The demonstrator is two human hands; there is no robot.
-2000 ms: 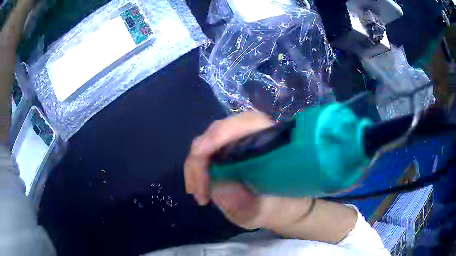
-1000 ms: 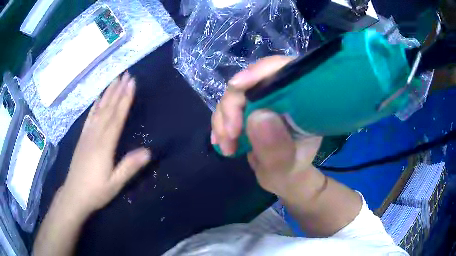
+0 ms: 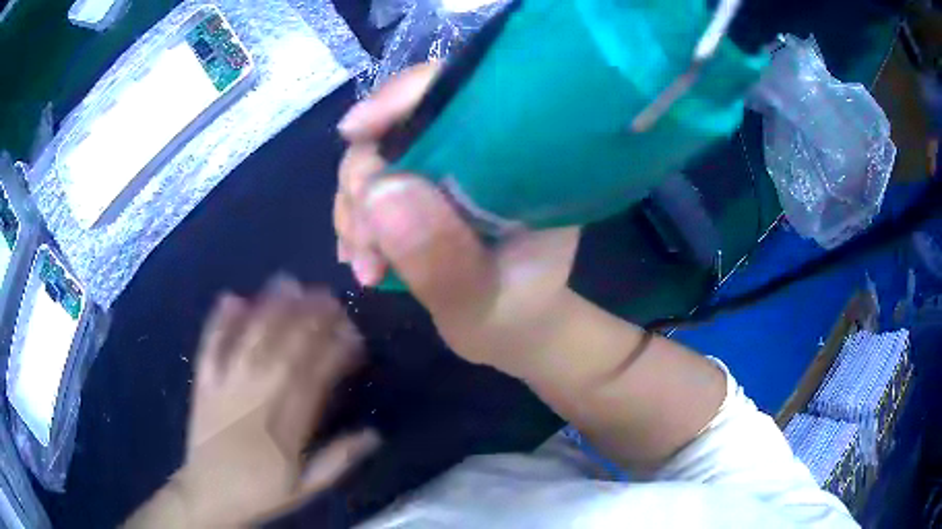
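Observation:
My right hand [image 3: 444, 243] is closed around the teal electric screwdriver [image 3: 558, 114], raised over the bench; its tip is hidden by the fingers. My left hand [image 3: 274, 382], blurred, is flat and low over the black mat [image 3: 176, 331], with fingers spread and thumb out. I see nothing held in it. A few tiny bright specks, probably small screws, show on the mat around it. A white phone-like unit [image 3: 145, 124] with a green circuit board at one end lies on a whitish bubble wrap sheet [image 3: 294, 62] at the upper left.
More units in clear sleeves [image 3: 46, 351] stand at the left edge. A crumpled clear bag [image 3: 413, 41] is at the top, partly behind the screwdriver. Another clear bag [image 3: 826, 145] hangs at upper right. The black cord [image 3: 764, 284] crosses the right side above a pale layered stack [image 3: 852, 393].
The screwdriver in my right hand has moved left and up, now covering much of the central bag. My left hand has moved right and down across the mat, away from the bubble wrap.

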